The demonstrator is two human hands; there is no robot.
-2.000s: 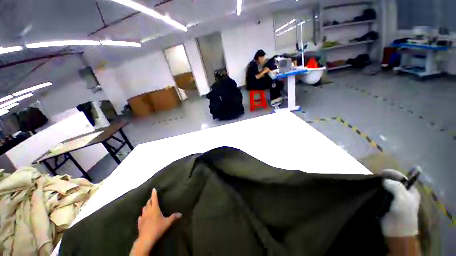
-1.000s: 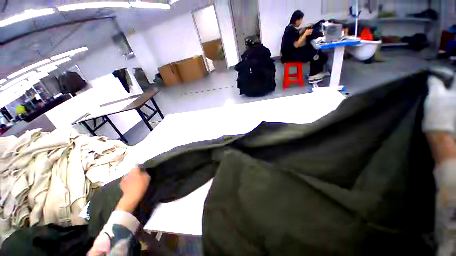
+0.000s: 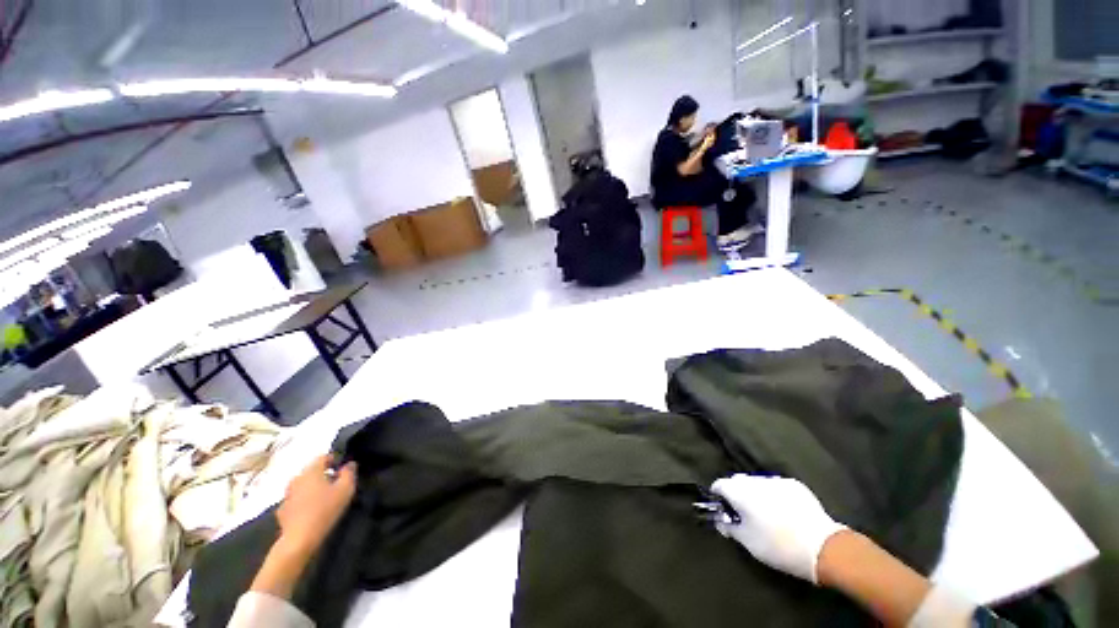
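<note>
A dark green jacket [image 3: 589,444] lies spread and crumpled over the white table [image 3: 528,331]. My left hand [image 3: 317,497] is bare and grips a bunched edge of the jacket at the table's left side. A small shiny spot shows at its fingertips. My right hand [image 3: 779,525] wears a white glove and rests over the middle right of the jacket. It holds a small dark tool with metallic glints, likely thread snips [image 3: 715,508], against the cloth. The tool is partly hidden by the glove.
Cream garments [image 3: 117,491] are heaped at the left. A khaki cloth heap [image 3: 1053,472] lies beyond the table's right edge. Behind are a black bundle [image 3: 598,231], a person [image 3: 687,166] on a red stool [image 3: 682,236] at a sewing table [image 3: 785,162], and cardboard boxes [image 3: 427,233].
My right hand has come down and inward from the far right, where it held the jacket raised. The jacket's right part now lies on the table. My left hand still grips its left part.
</note>
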